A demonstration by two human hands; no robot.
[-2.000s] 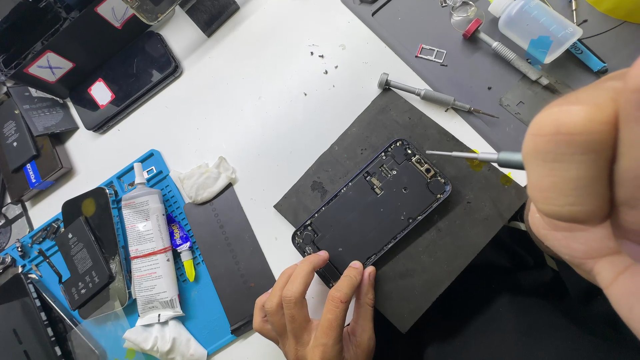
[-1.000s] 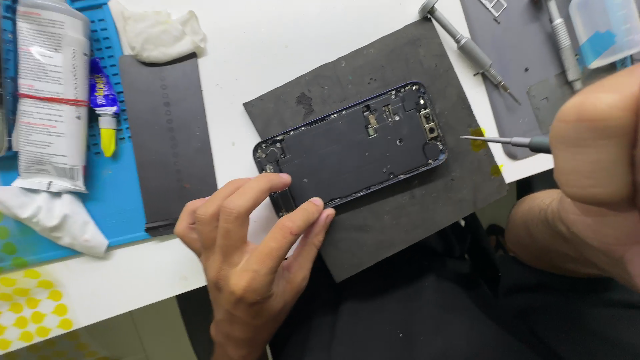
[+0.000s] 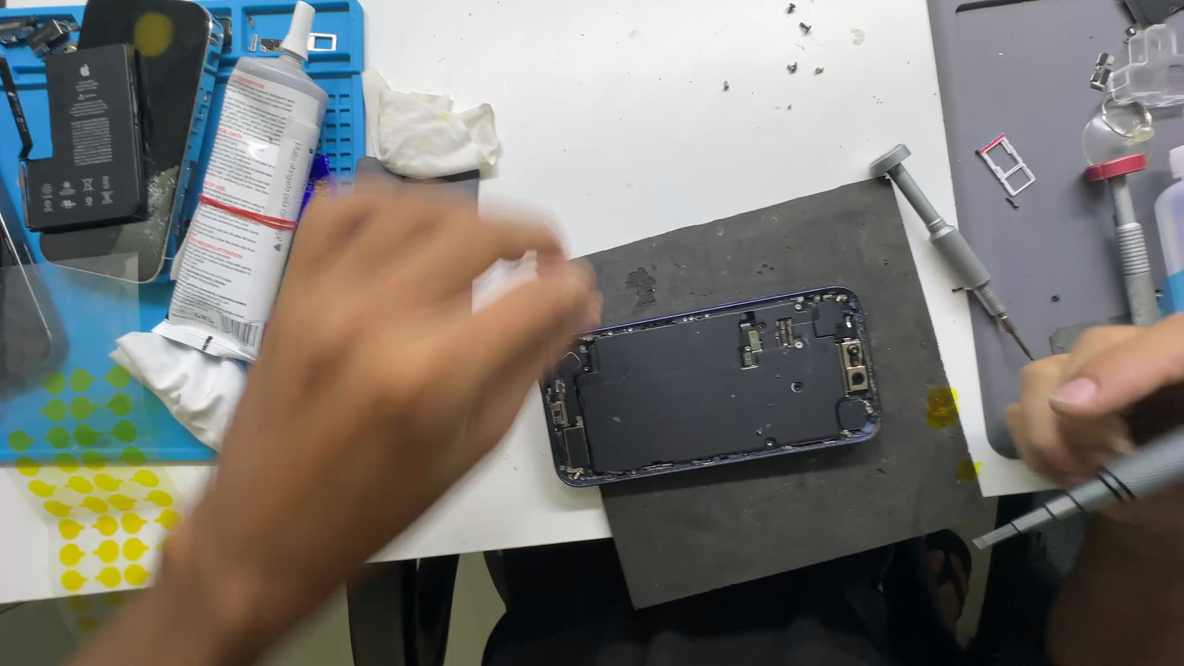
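An opened smartphone housing (image 3: 684, 398) lies face up on a dark mat (image 3: 777, 527), its cameras and boards at the right end. Blurred by motion, my left hand (image 3: 398, 324) hangs over the table just left of the phone, partly in front of the adhesive tube; whether it holds anything small cannot be told. My right hand (image 3: 1101, 398), at the right edge, grips a grey metal tool (image 3: 1082, 499) with a flat narrow tip pointing down-left. A precision screwdriver (image 3: 957, 250) rests across the mat's upper right corner.
On the blue repair mat (image 3: 347, 111) at left are a large adhesive tube (image 3: 245, 194) and a phone battery (image 3: 88, 139). A crumpled white wipe (image 3: 430, 134) lies beside it. Small screws (image 3: 805, 29) are scattered at the top. A SIM tray (image 3: 1005, 165) lies on the grey mat (image 3: 1008, 74) at right.
My left hand has let go of the phone's lower left edge and moved left. The thin-tipped screwdriver seen before in my right hand no longer shows; a flat-tipped tool does.
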